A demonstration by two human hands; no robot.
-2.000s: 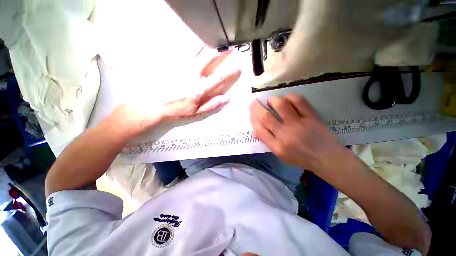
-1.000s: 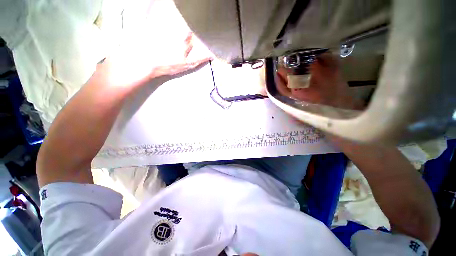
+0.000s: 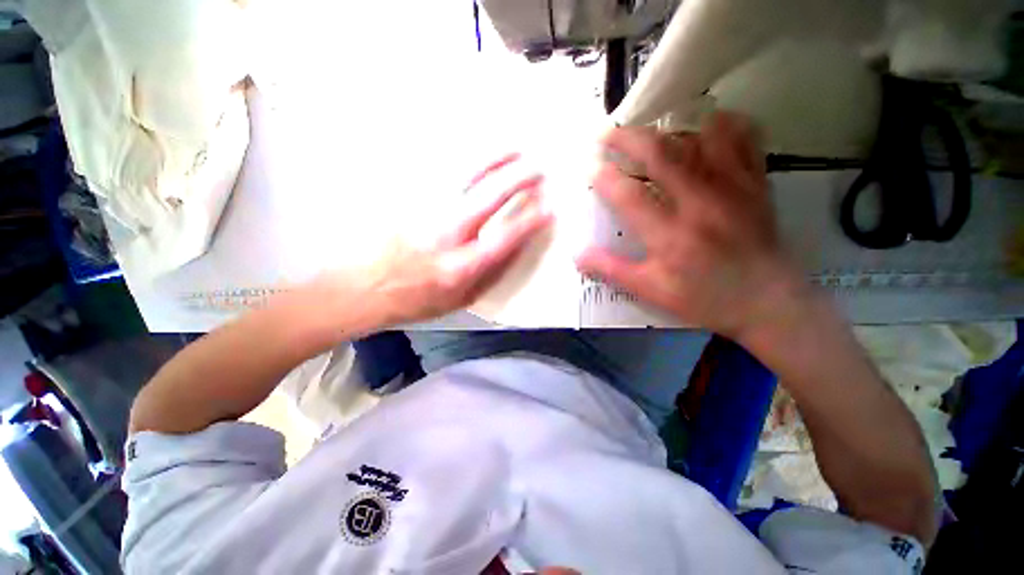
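A pale cloth piece point(image 3: 519, 270) lies on the white table in front of the needle area, its outline mostly lost in glare. My left hand point(image 3: 477, 242) rests flat on it, fingers spread and pointing right. My right hand point(image 3: 691, 213) is blurred, just right of the cloth and below the machine head, fingers apart; whether it holds anything cannot be told. The sewing machine head point(image 3: 584, 25) is at the top, with a dark vertical bar near my right fingertips.
Black-handled scissors point(image 3: 907, 185) lie on the table to the right. Loose cream cloth point(image 3: 168, 169) is heaped at the left. A printed ruler point(image 3: 898, 279) runs along the near edge. A blue crate point(image 3: 736, 421) and cream pieces point(image 3: 887, 359) are below the table at right.
The view has shifted and the machine head sits higher. My left hand has come back right onto the cloth. My right hand, behind the machine head a second ago, shows again in front of it.
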